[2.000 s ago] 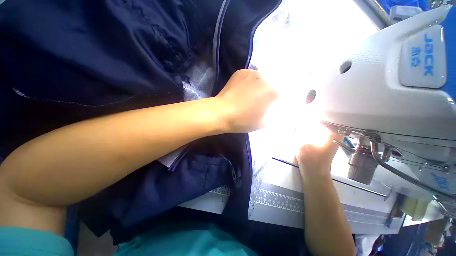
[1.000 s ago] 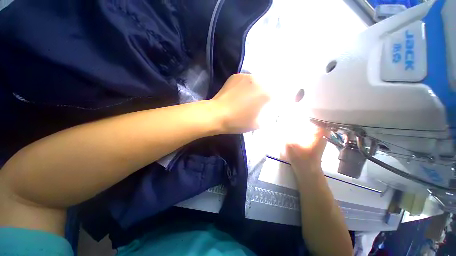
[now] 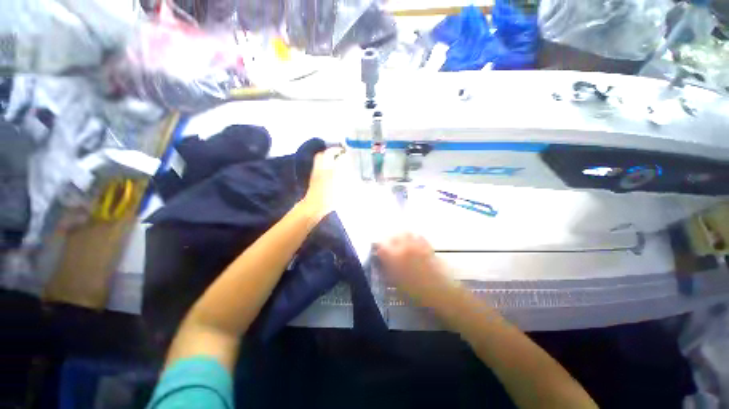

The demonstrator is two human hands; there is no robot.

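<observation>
The dark navy garment (image 3: 216, 248) lies on the white table left of the sewing machine (image 3: 480, 160) and hangs over the front edge. A narrow navy band (image 3: 364, 291) runs down over the edge between my hands. My left hand (image 3: 322, 180) is on the garment's upper right edge, left of the needle area; its fingertips are washed out by glare, and it appears to hold the cloth. My right hand (image 3: 406, 260) is low in front of the needle, by the band's upper end, blurred; its grip cannot be made out. The needle area is overexposed.
Thread snips (image 3: 468, 202) lie right of the needle. Yellow-handled scissors (image 3: 117, 200) lie on a brown board (image 3: 84, 260) at the left. Clear plastic bags (image 3: 180, 64) are heaped at the far left. Blue plastic (image 3: 480, 38) is behind the machine. A printed ruler (image 3: 559, 297) runs along the front edge.
The view has swung and levelled, now showing the whole machine, the table and the left side. My right hand now shows lower, in front of the needle area. My left hand remains at the garment.
</observation>
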